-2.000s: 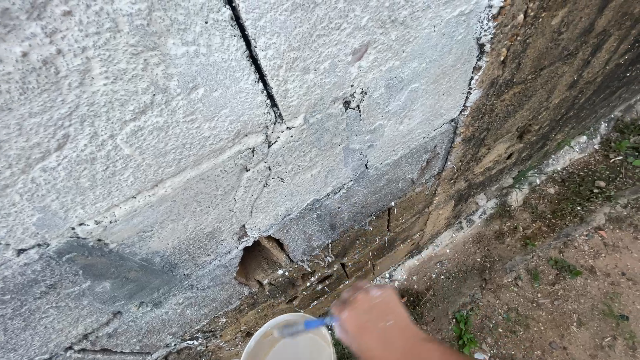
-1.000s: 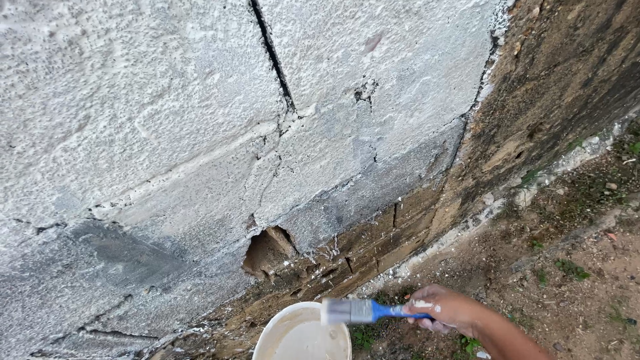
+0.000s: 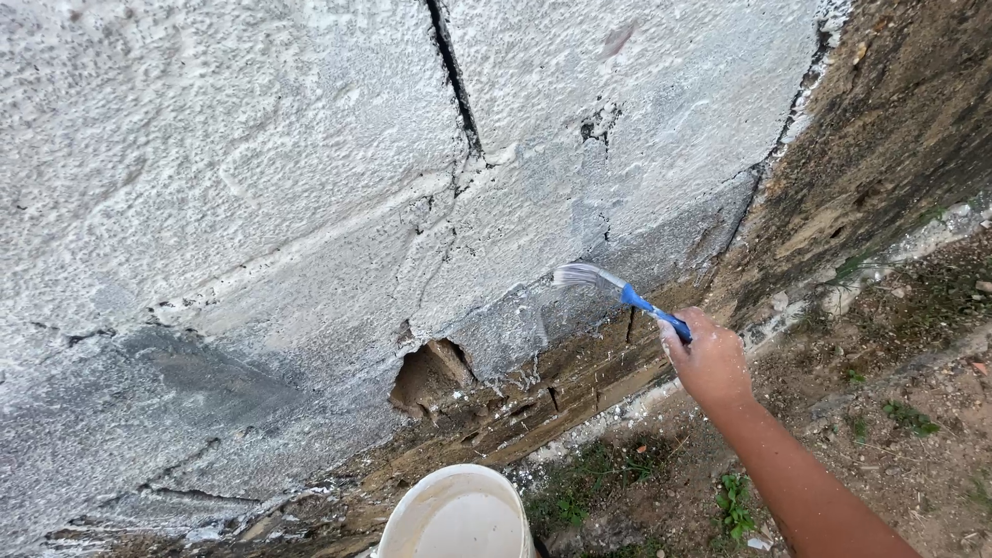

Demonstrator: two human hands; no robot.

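Note:
My right hand (image 3: 707, 358), flecked with white paint, grips the blue handle of a paintbrush (image 3: 632, 296). The brush's pale, paint-coated bristles are at the rough wall (image 3: 496, 225), just above its grey lower band; whether they press on it I cannot tell. The wall is coated white, with a long dark crack and grey patches. Below and left of the brush, a broken hole (image 3: 432, 378) opens at the wall's lower edge. A white bucket (image 3: 521, 504) with whitish paint inside stands at the bottom of the view. My left hand is out of sight.
Bare brown wall base (image 3: 573, 387) runs diagonally under the coated part and up to the right. Soil (image 3: 821, 465) with small stones and green weeds (image 3: 734, 505) lies along it at the lower right. Thin cracks mark the wall at lower left.
The brush was over the bucket in both earlier frames. My right hand has since moved up from there, and the bristles are now at the wall.

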